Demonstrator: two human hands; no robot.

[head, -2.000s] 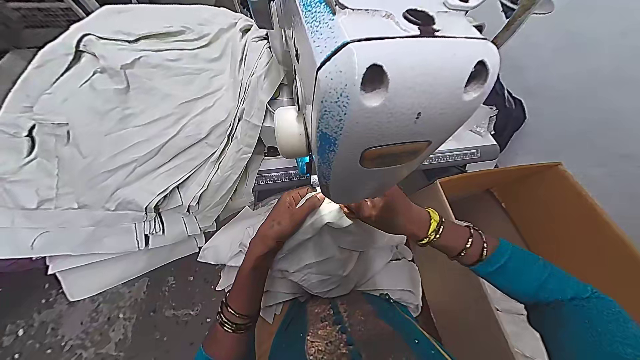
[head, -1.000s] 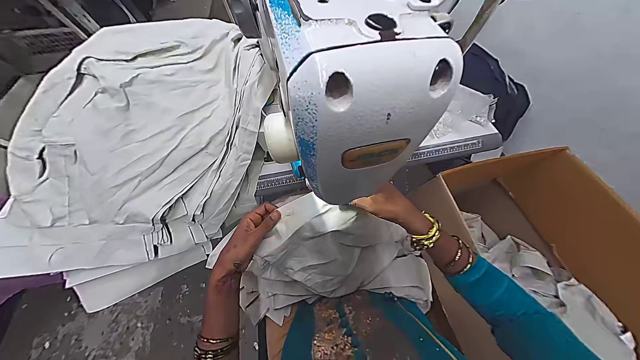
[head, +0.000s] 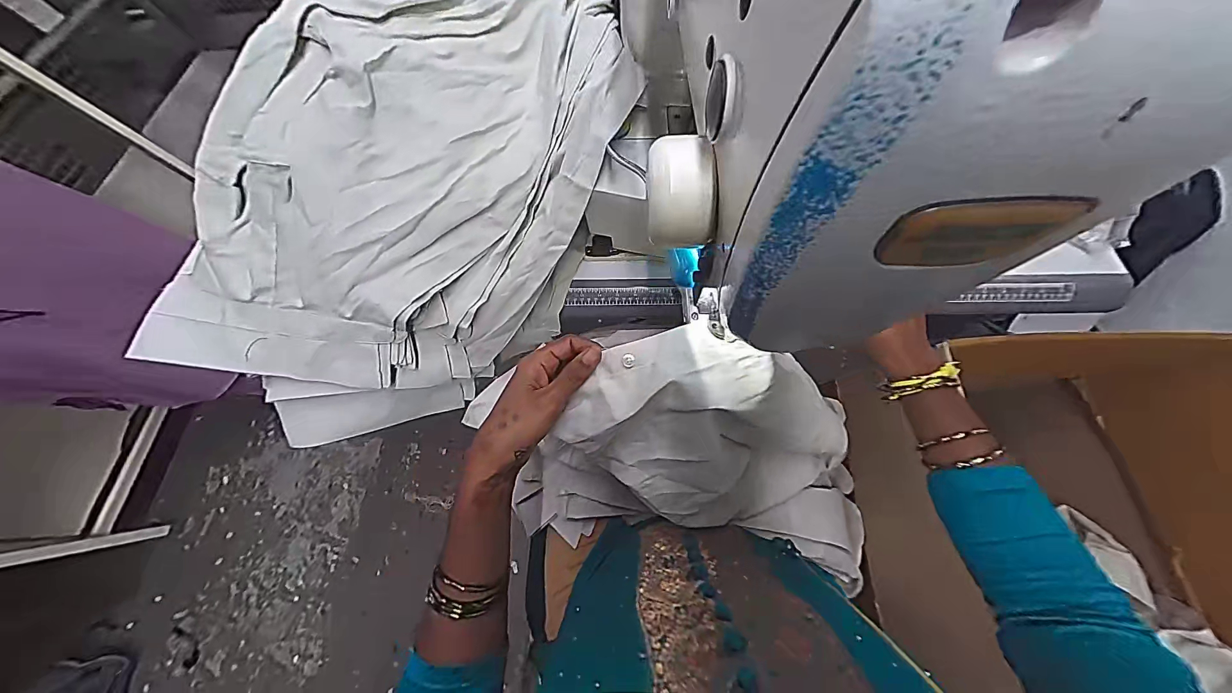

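My left hand (head: 544,390) pinches the edge of a pale grey-white garment (head: 693,433) between thumb and fingers, close to a small white button (head: 628,361). The garment lies bunched across my lap, its upper edge under the foot (head: 714,325) of a white and blue sewing machine (head: 866,144), where a light falls on it. My right hand (head: 897,345) is to the right of the garment, mostly hidden behind the machine head; its fingers cannot be seen.
A pile of pale garments (head: 404,192) lies left of the machine. Purple cloth (head: 87,289) hangs at the far left. On the right stands a cardboard box (head: 1165,414) with pale cloth (head: 1116,553) inside. A measuring scale (head: 621,296) runs along the machine bed.
My right hand has moved right, away from the garment's edge, and behind the machine head. My left hand still holds the edge. The view has shifted and come closer to the machine.
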